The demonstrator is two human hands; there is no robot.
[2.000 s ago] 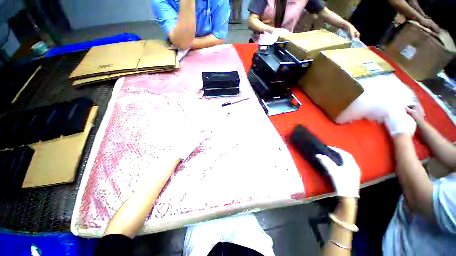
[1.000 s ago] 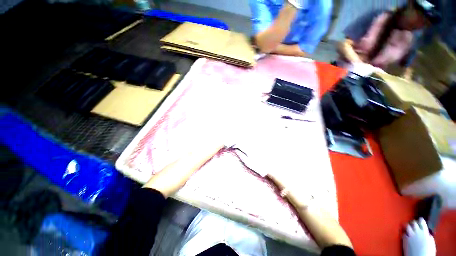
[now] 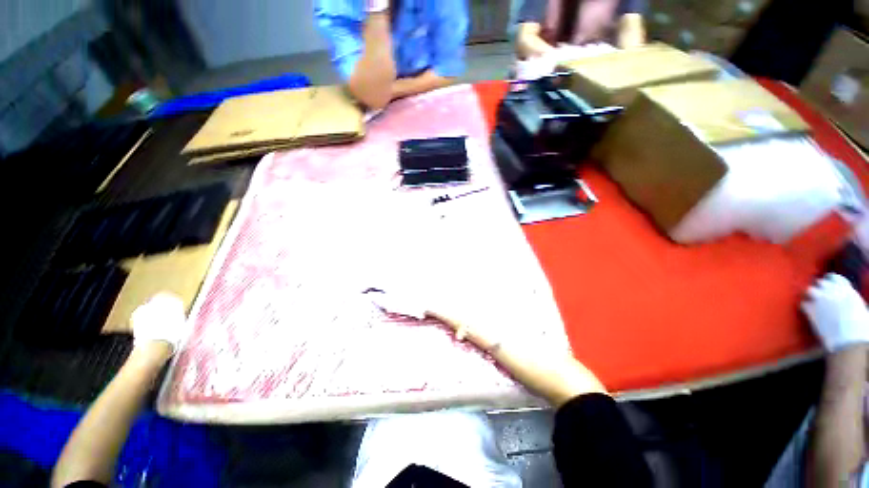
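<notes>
My left hand (image 3: 159,320), in a white glove, is at the near end of a tan cardboard sheet (image 3: 162,276) on the dark conveyor. Its fingers are too blurred to tell its grip. Rows of black housings (image 3: 152,227) lie on and beside the sheet. My right hand (image 3: 400,307) is low over the pinkish bubble wrap mat (image 3: 286,219). Its white glove is lost in the glare, so its grip is unclear. Two small black housings (image 3: 434,160) lie side by side further back, with a thin dark stick (image 3: 460,196) nearer me.
Dark stacked parts (image 3: 543,143) and open cartons (image 3: 662,162) with whitish bags (image 3: 762,195) stand on red cloth (image 3: 657,305). Folded cardboard (image 3: 276,124) lies at back left. A gloved hand (image 3: 838,310) is beside a dark piece at right. People stand behind the table.
My right hand held a black housing over the red cloth; it has let it go and moved left over the mat. My left hand has moved from the mat to the conveyor's cardboard sheet.
</notes>
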